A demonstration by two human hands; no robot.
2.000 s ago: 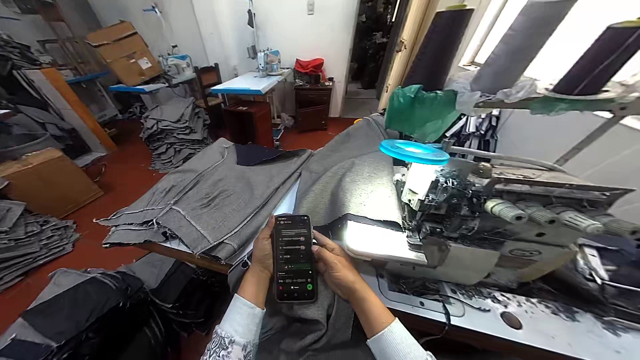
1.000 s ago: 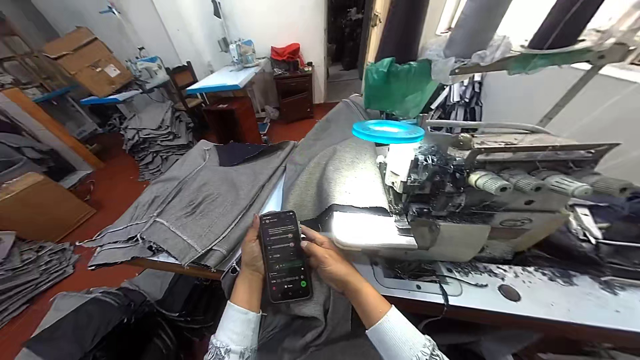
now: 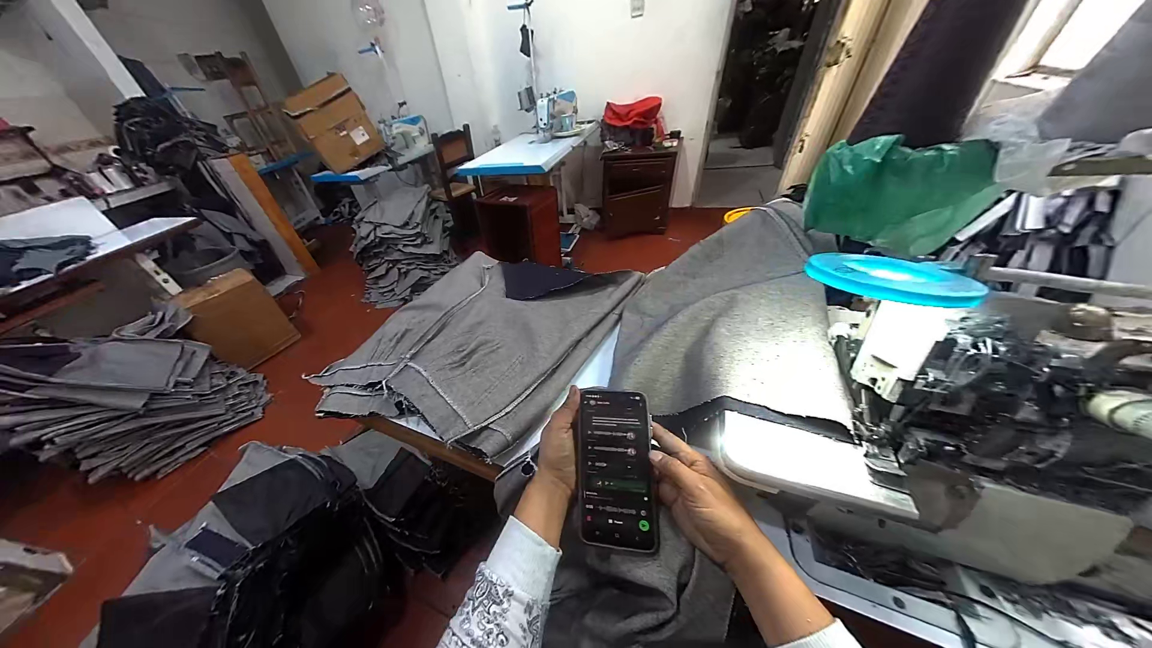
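A smartphone (image 3: 617, 472) with a lit dark screen stands upright between my hands, over grey fabric (image 3: 630, 589) in my lap. My left hand (image 3: 558, 450) grips its left edge, the palm partly hidden behind it. At its right edge is my right hand (image 3: 697, 490), thumb near the side and fingers bent against the phone; whether it grips is hard to tell. An industrial sewing machine (image 3: 882, 360) with a blue ring on top stands to the right, its lamp lighting the white work plate (image 3: 801, 459). Grey cloth (image 3: 738, 324) reaches up to the machine.
Stitched grey garment pieces (image 3: 486, 342) lie on the table at left. Stacks of cut fabric (image 3: 162, 396) and a cardboard box (image 3: 234, 315) sit on the red floor. Dark fabric bundles (image 3: 279, 540) are near my left side. A green plastic bag (image 3: 900, 193) hangs behind the machine.
The view has swung somewhat to the left since a second ago. The phone remains between both hands throughout.
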